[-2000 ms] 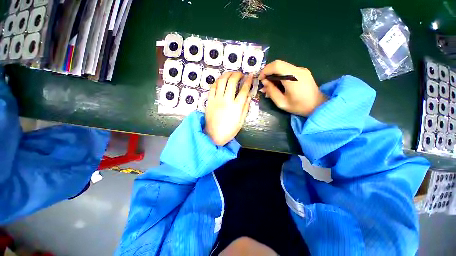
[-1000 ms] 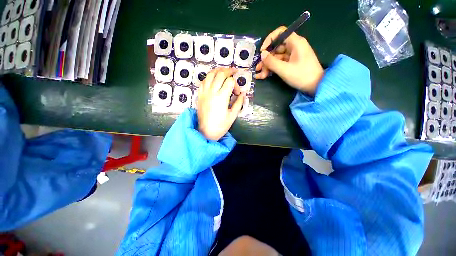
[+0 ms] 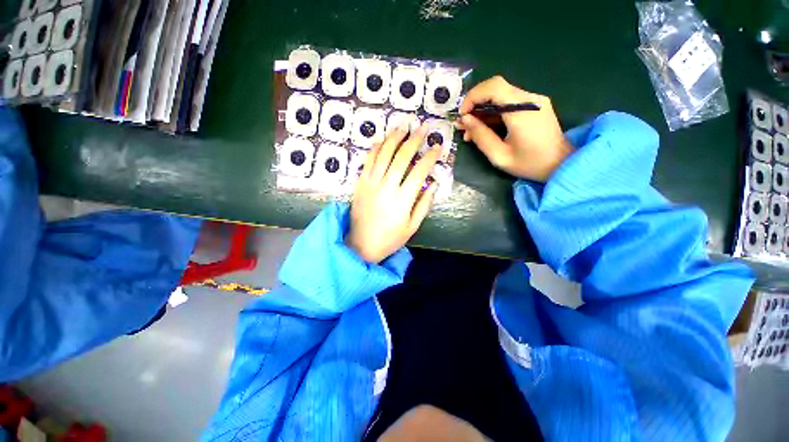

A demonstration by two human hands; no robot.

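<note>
A flat panel [image 3: 280, 104] lies on the green bench, carrying rows of off-white rounded square units [image 3: 375, 81] with dark round centres. My left hand [image 3: 389, 200] lies flat on the panel's lower right part, fingers spread, and covers some units. My right hand [image 3: 525, 134] holds slim black tweezers [image 3: 516, 107] at the panel's right edge, the handle pointing right. The tweezers' tip is at the edge beside the right-hand units, too small to make out. A loose heap of thin tan pins [image 3: 441, 9] lies beyond the panel at the top.
A thick leaning panel stack [image 3: 160, 65] stands at the left. A clear plastic bag [image 3: 683, 65] with a white label lies right of the heap. A second panel [image 3: 766, 177] lies at the right edge. Another person's blue sleeve [image 3: 95, 276] is at the left, by a red frame [image 3: 234, 255].
Since one second ago the tweezers have tilted down from a steep slant to nearly level. My left fingers have spread flatter over the panel. The whole view has shifted slightly.
</note>
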